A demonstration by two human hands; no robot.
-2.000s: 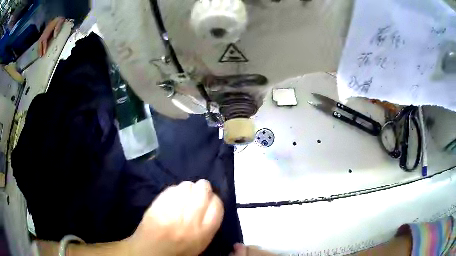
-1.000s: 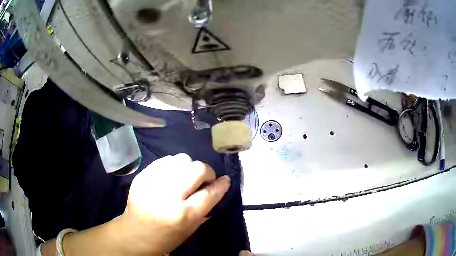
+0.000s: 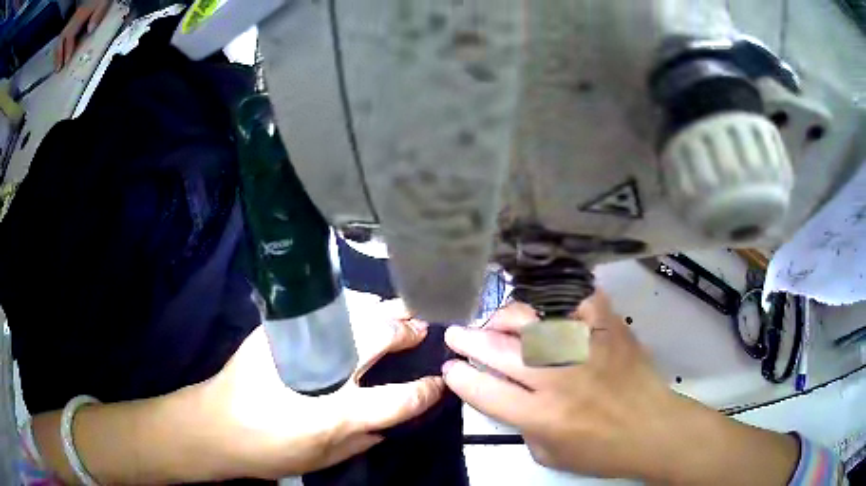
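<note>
The dark garment covers the left of the table and runs under the off-white machine head. My left hand lies on the cloth behind the lamp's clear end, thumb and forefinger apart. My right hand is at the cloth's right edge, its fingertips touching the cloth close to my left fingertips, below the machine head. The cream tension knob hides part of my right hand. The needle and presser foot are hidden behind the machine head.
The green lamp hangs over the cloth. The ribbed white knob is at upper right. Black snips, scissors and a pen lie at right, below the paper note. Another person's hand shows at top left.
My right hand has come up from the bottom edge to the cloth edge beside my left hand. My left hand has opened from its curled shape. The view has shifted, so the machine head looks closer.
</note>
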